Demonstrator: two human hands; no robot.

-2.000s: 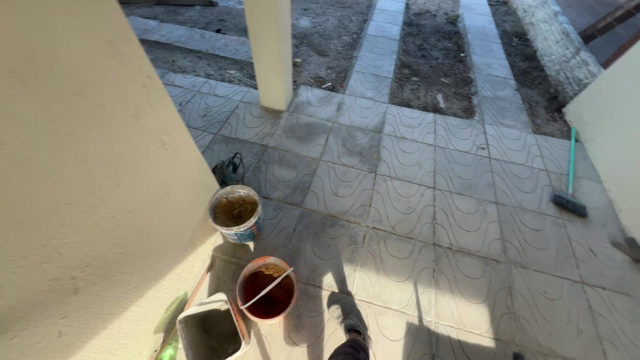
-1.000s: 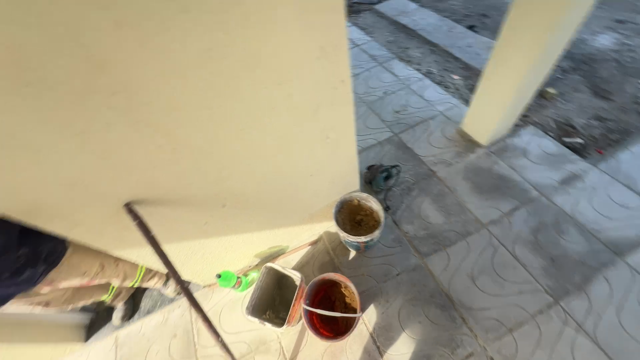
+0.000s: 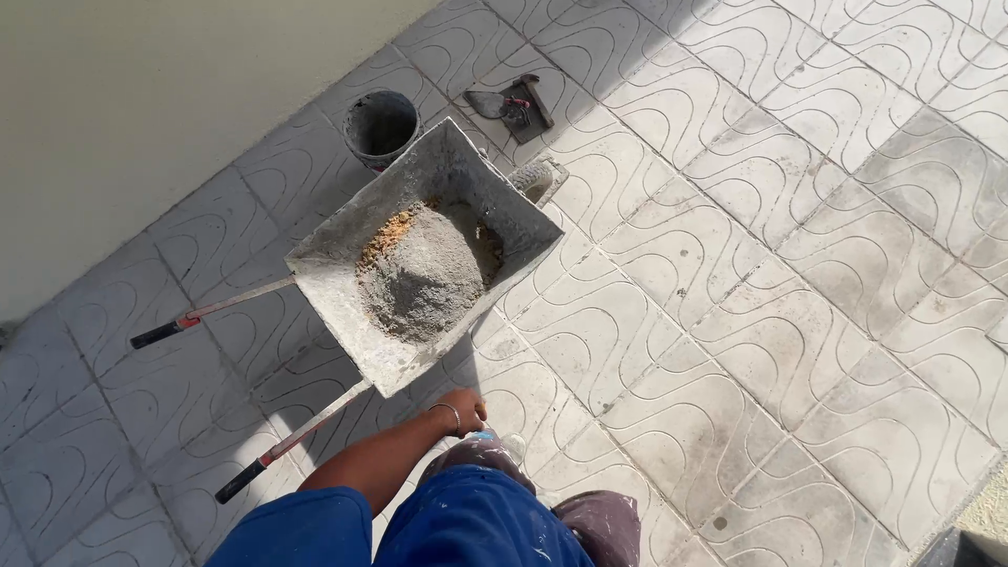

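Note:
My left hand (image 3: 465,411), with a bracelet at the wrist, is low in the middle of the view, in front of my leg and just below the wheelbarrow's near side. Its fingers are curled; whether they hold anything cannot be told. My right hand is out of view. The metal wheelbarrow (image 3: 335,295) holds a heap of grey powder (image 3: 433,268) with orange-brown sand (image 3: 386,236) at its edge. Its two black-gripped handles (image 3: 156,334) point to the lower left, and neither is held. The wheel (image 3: 535,179) is at the upper right of the tray.
A dark bucket (image 3: 382,126) stands between the wheelbarrow and the cream wall (image 3: 173,94). Beyond the barrow, a pointed trowel (image 3: 488,103) lies on a flat plastering float (image 3: 528,114). Patterned floor tiles (image 3: 677,260) extend to the right. A dark object (image 3: 957,549) is at the bottom right corner.
The view has swung away from the buckets by the wall corner to the wheelbarrow. My left hand and arm are now in view.

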